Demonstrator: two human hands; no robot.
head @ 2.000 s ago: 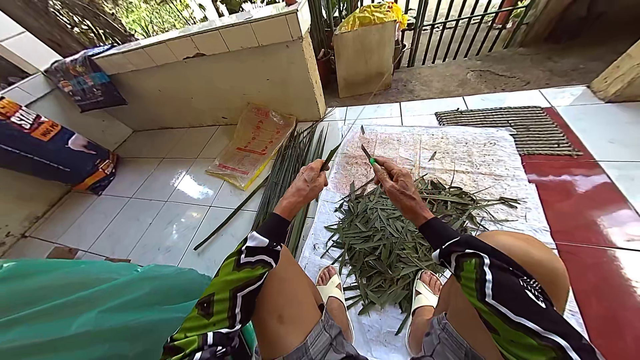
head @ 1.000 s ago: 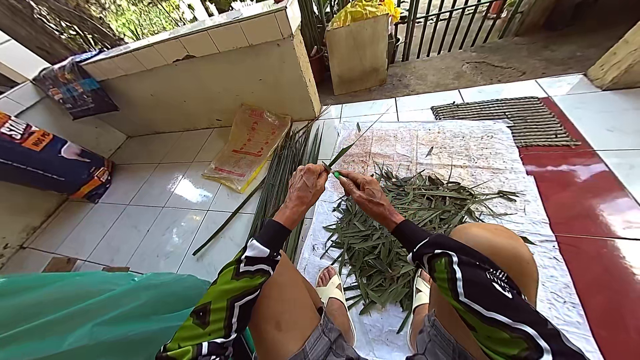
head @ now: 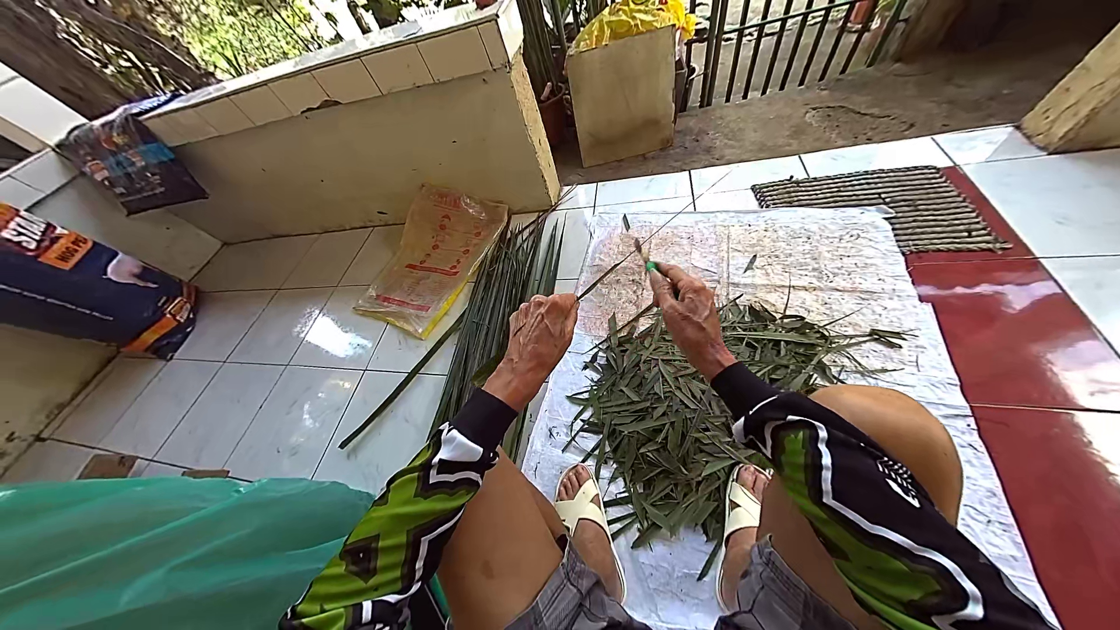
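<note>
My left hand is closed around a long narrow green leaf, which slants up and away to the right. My right hand grips a small knife with some green at its handle; the blade points forward, close to or against the leaf. Below my right hand a heap of cut leaf pieces lies on a white sheet, between my sandalled feet. A bundle of long narrow leaves lies on the tiles, left of the sheet and partly behind my left hand.
A translucent plastic sack lies beside the bundle. Green plastic fills the lower left, and a dark printed sack stands by the wall. Behind the sheet are a ribbed mat, a block-shaped planter and a metal gate.
My hands, close together one second ago, are now farther apart, with the right hand farther forward. The leaf and knife blade show more plainly between them.
</note>
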